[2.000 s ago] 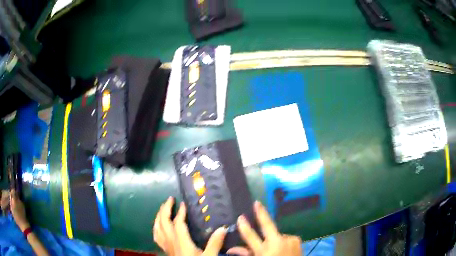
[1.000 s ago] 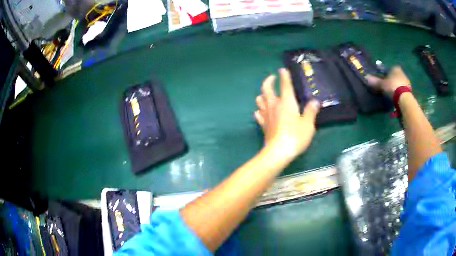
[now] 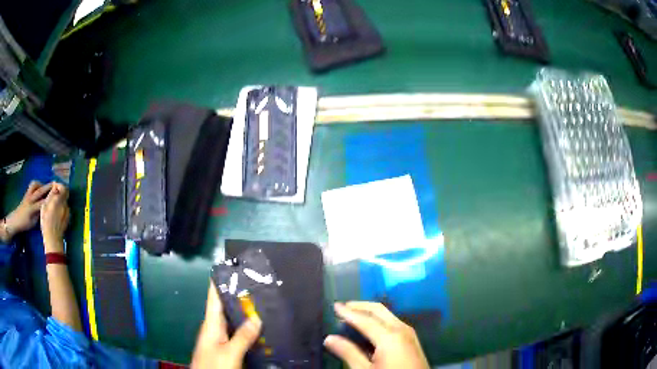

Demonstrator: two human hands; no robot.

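Observation:
My left hand (image 3: 225, 339) grips a dark phone mid-frame (image 3: 253, 292) at its lower left side, thumb over its inner face. The mid-frame is tilted over a black foam pad (image 3: 299, 288) at the bottom centre; an orange strip shows in it. My right hand (image 3: 380, 337) is just right of the pad, fingers apart and slightly curled, holding nothing that I can see. The lower end of the mid-frame is cut off by the picture's edge and partly hidden by my left hand.
A mid-frame (image 3: 270, 144) lies on a white pad; another (image 3: 147, 187) rests by stacked black foam (image 3: 189, 173). A white sheet (image 3: 374, 216) lies on blue film (image 3: 385, 155). A clear tray (image 3: 591, 169) stands right. More phones lie beyond the pale rail (image 3: 425, 107). A coworker's hands (image 3: 50, 209) are left.
My hands have come back from the far side of the bench. The view has tipped down to the near side. My left hand now holds a mid-frame over the pad.

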